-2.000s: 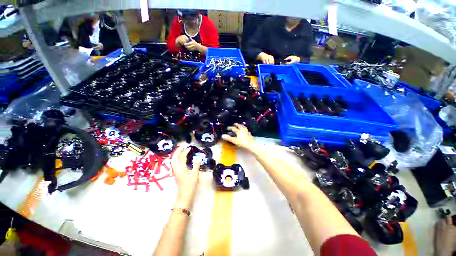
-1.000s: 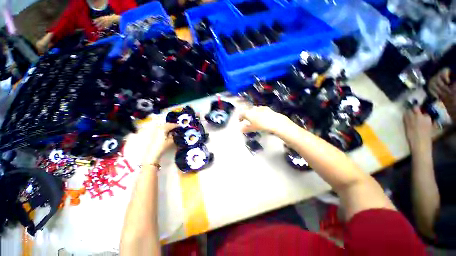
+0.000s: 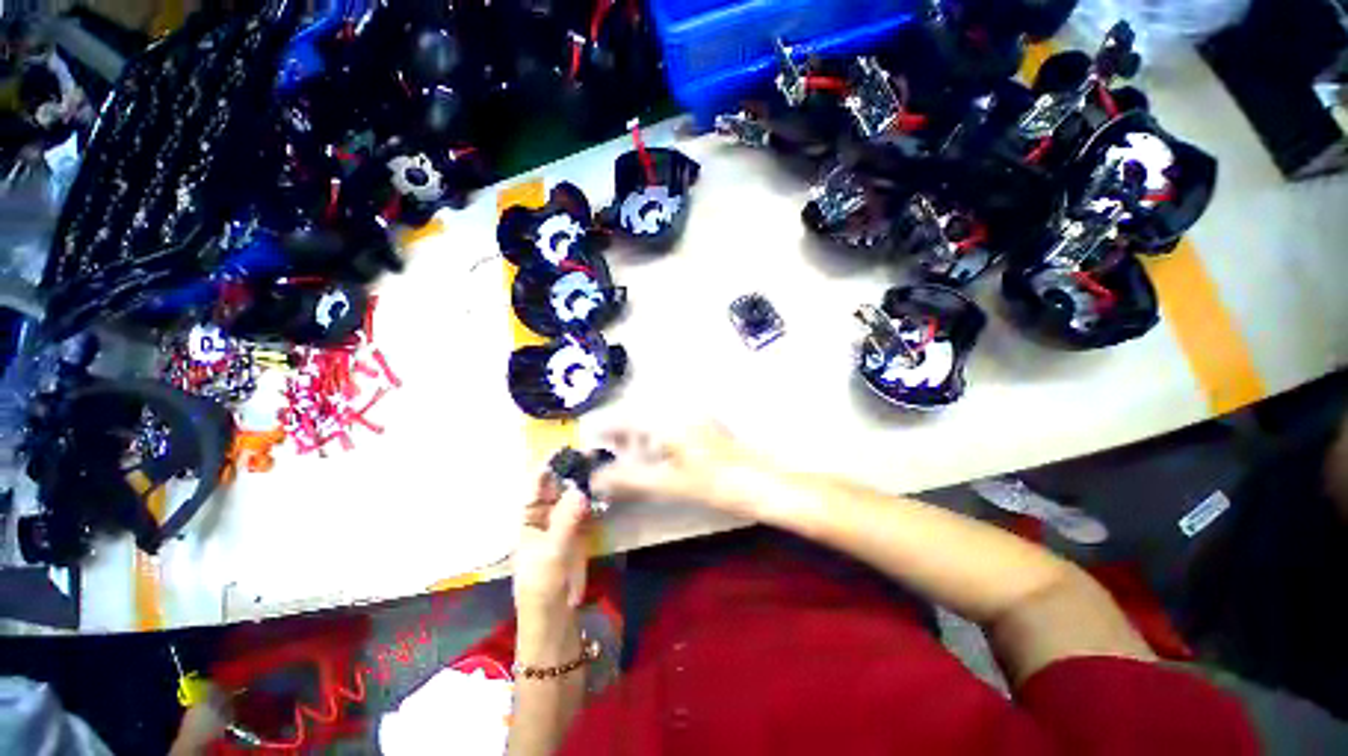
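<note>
My left hand [image 3: 550, 550] holds a small dark camera module [image 3: 580, 470] upright at the table's front edge. My right hand [image 3: 651, 467] is at the same module, its fingertips touching or just beside it; the blur hides which. Behind my hands, three black housings with silvery notched discs stand in a column, the nearest one [image 3: 568, 372] closest to me. Another housing [image 3: 651, 195] stands to their right, a red wire sticking up. A loose square camera module [image 3: 757, 319] lies mid-table. A housing with a board attached [image 3: 917, 346] stands right of it.
Grouped housings with boards [image 3: 1087, 281] fill the right rear. A blue bin [image 3: 784, 45] is at the far edge. Red pieces [image 3: 343, 396], orange parts [image 3: 254, 449] and a black loop [image 3: 192, 502] lie at left. A red coiled cord [image 3: 355, 687] hangs below the table.
The view has tilted down and swung right. My hands have come together near the front edge, away from the housings. The loose module beside my right hand now lies uncovered on the table.
</note>
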